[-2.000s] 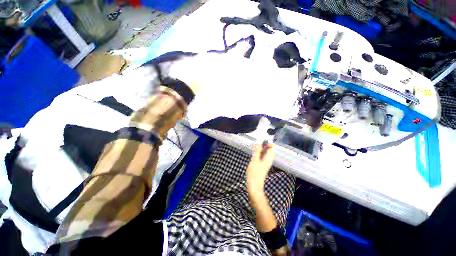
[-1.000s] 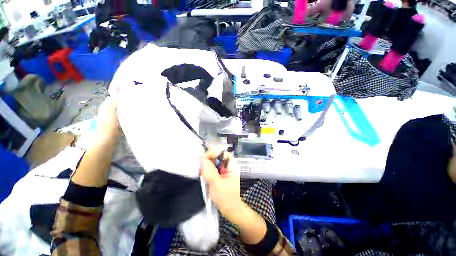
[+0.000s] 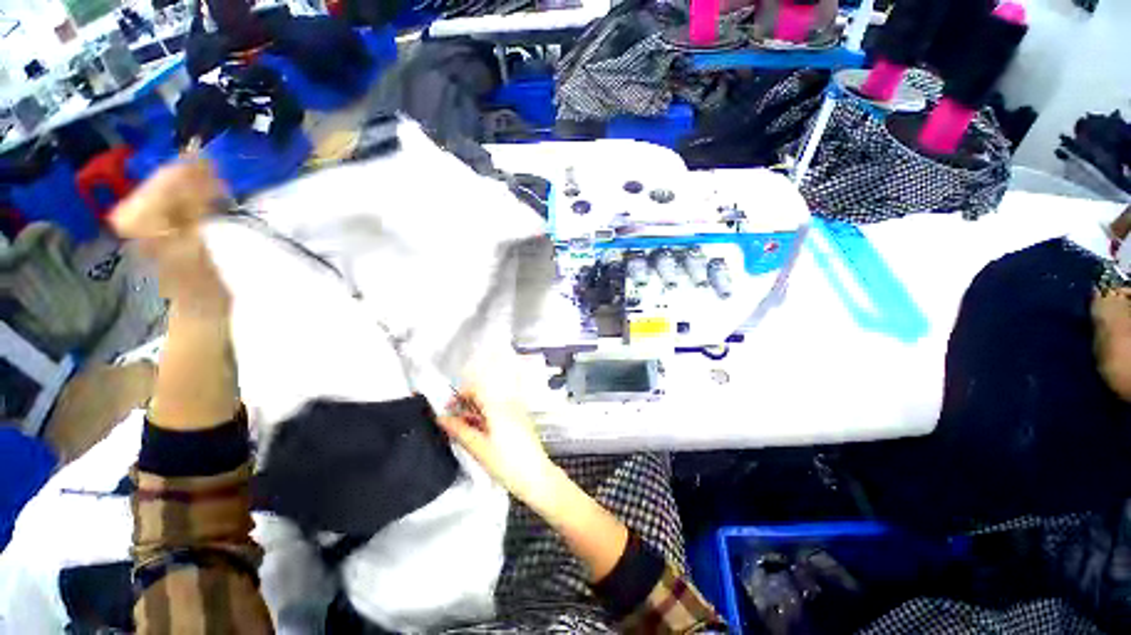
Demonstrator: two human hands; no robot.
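Observation:
A white garment piece with black patches (image 3: 360,461) hangs between my hands, left of the overlock machine (image 3: 682,211), and drapes down over my lap. My left hand (image 3: 174,217) is raised at the upper left, blurred, at the cloth's upper left edge; its fingers are too blurred to tell the grip. My right hand (image 3: 484,428) pinches the cloth's edge near the table's front edge; a small dark object shows at its fingers. The cloth is off the needle area, beside the dark plate (image 3: 614,377).
The white table (image 3: 856,403) runs to the right. A black garment heap (image 3: 1029,360) hangs at its right end, with another person's hand (image 3: 1113,329) there. A blue crate (image 3: 726,577) stands below. Pink cones (image 3: 949,125) and checked cloth (image 3: 868,174) are behind.
My left hand has swung up and left, spreading the cloth. My right hand has moved slightly left and down with the cloth's edge. The garment has come away from the machine head.

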